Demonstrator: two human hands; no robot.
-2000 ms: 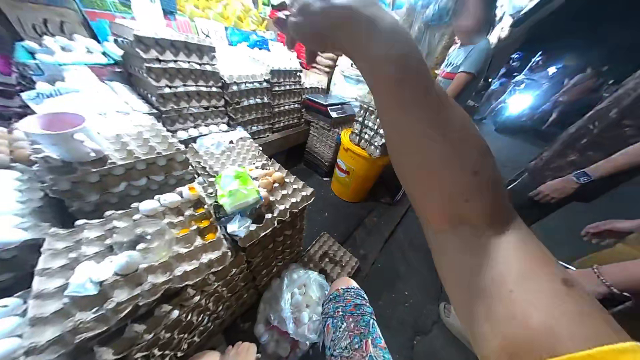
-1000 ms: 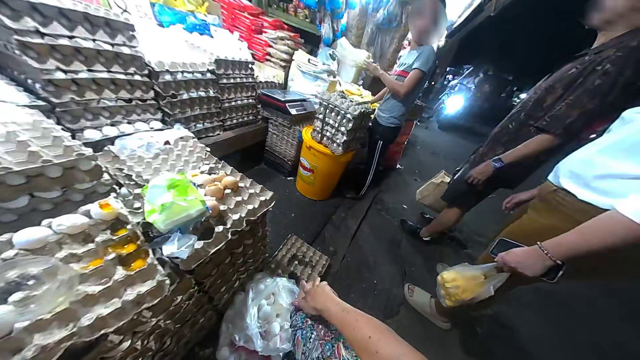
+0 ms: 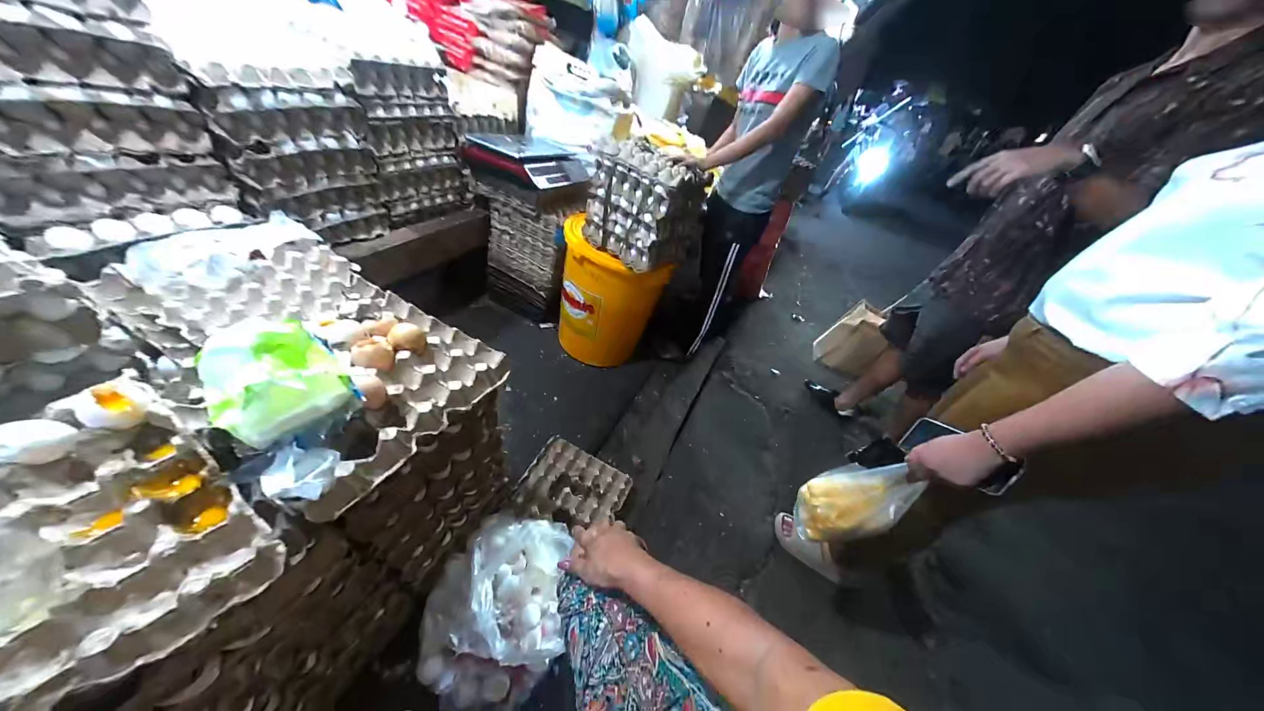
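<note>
My right hand point(image 3: 604, 555) rests at the knee end of a patterned cloth point(image 3: 632, 647), beside a clear plastic bag of eggshells point(image 3: 518, 592). Its fingers are partly hidden, so whether it grips anything is unclear. My left hand is out of view. Just beyond the hand, an egg tray point(image 3: 573, 481) lies low near the floor. At left, stacked cardboard egg trays point(image 3: 464, 380) carry a green and white plastic pack point(image 3: 272, 380) and several brown eggs point(image 3: 375, 354). Broken eggs with exposed yolk point(image 3: 168, 484) lie in the nearer tray.
A yellow bucket point(image 3: 607, 311) stands ahead with filled egg trays point(image 3: 642, 202) on it, next to a scale point(image 3: 528, 160) on stacked trays. One person stands behind it. Two people stand at right, one holding a bag of yellow food point(image 3: 854, 501). A paper bag point(image 3: 849, 338) sits on the ground.
My right arm was raised across the view two seconds ago; the hand is now low at the patterned cloth. The left fingers at the bottom edge have gone from view. The view has swung right.
</note>
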